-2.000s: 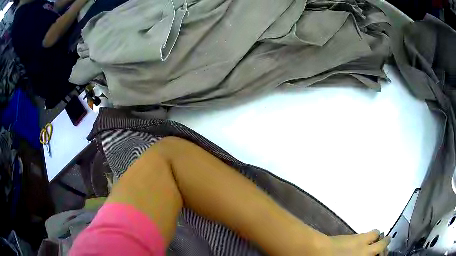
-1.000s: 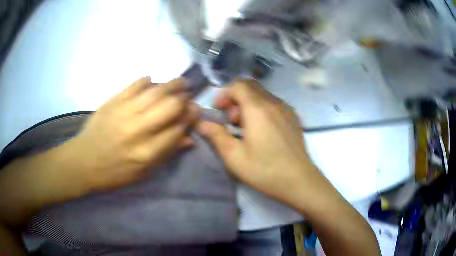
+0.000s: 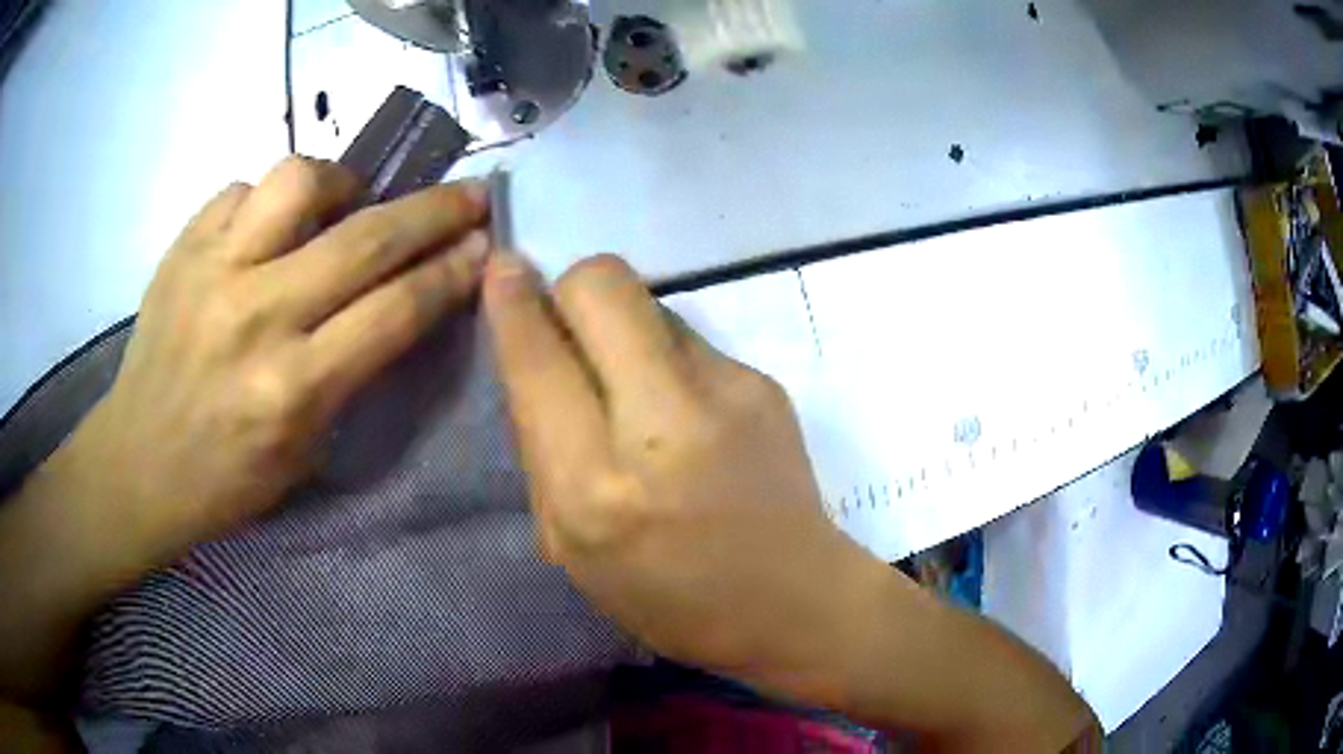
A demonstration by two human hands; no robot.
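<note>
The purplish-grey patterned garment piece [image 3: 383, 589] lies under both hands and hangs over the table's front edge. My left hand [image 3: 280, 324] presses on the cloth, fingertips at its folded edge. A short dark band end [image 3: 405, 145] sticks out beyond the left fingers towards the machine. My right hand [image 3: 648, 442] pinches the narrow folded fabric edge [image 3: 501, 214] between thumb and index finger, close to the left fingertips. The round shiny needle plate [image 3: 545, 74] and the dark presser foot [image 3: 486, 52] are just beyond the hands, apart from the cloth.
The white ribbed roller [image 3: 751, 30] is right of the needle plate, beside a round metal part [image 3: 645, 55]. A printed ruler scale [image 3: 968, 430] runs along the table edge. A yellow-brown parts tray [image 3: 1296, 280] and a blue object [image 3: 1252, 494] are at far right.
The view has swung from the cloth pile and table to the machine bed. Since one second ago, both hands show lower relative to the needle plate, and the right fingers have closed on the fabric edge.
</note>
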